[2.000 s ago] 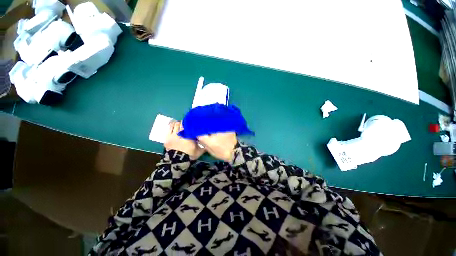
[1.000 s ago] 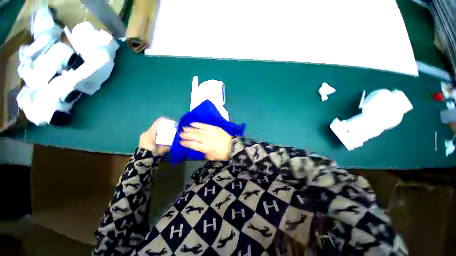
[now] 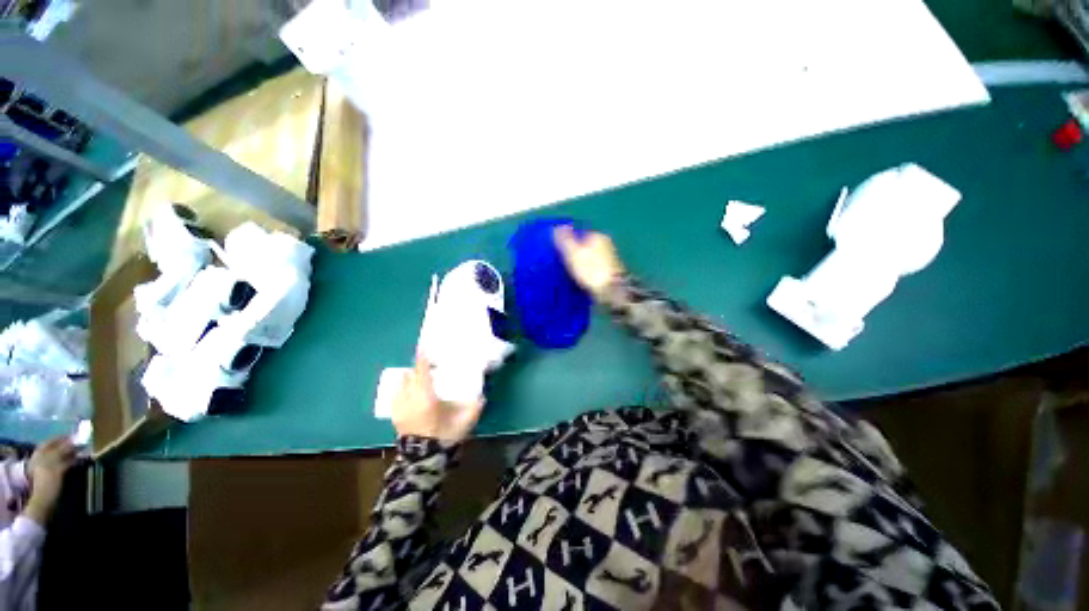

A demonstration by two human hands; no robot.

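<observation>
A white security camera point(image 3: 460, 322) lies on the green mat in front of me, its dark lens face turned up and to the right, a thin antenna along its left side. My left hand point(image 3: 432, 406) holds it at the neck, beside the squarish white base at its lower left. My right hand point(image 3: 590, 261) is on the upper right part of the crumpled blue cloth point(image 3: 549, 292), just right of the camera. The cloth does not cover the camera. The right fingertips are blurred against the cloth.
Several white cameras point(image 3: 221, 310) are clustered at left in an open cardboard box point(image 3: 116, 358). Another white camera point(image 3: 890, 227) and a white scrap point(image 3: 740, 220) lie at right. A white sheet point(image 3: 645, 96) covers the back. Another person's hand point(image 3: 50, 466) shows at far left.
The blue cloth and my right hand have moved off the camera to its right. My left hand has shifted onto the neck. The lens face now shows. The view has turned left.
</observation>
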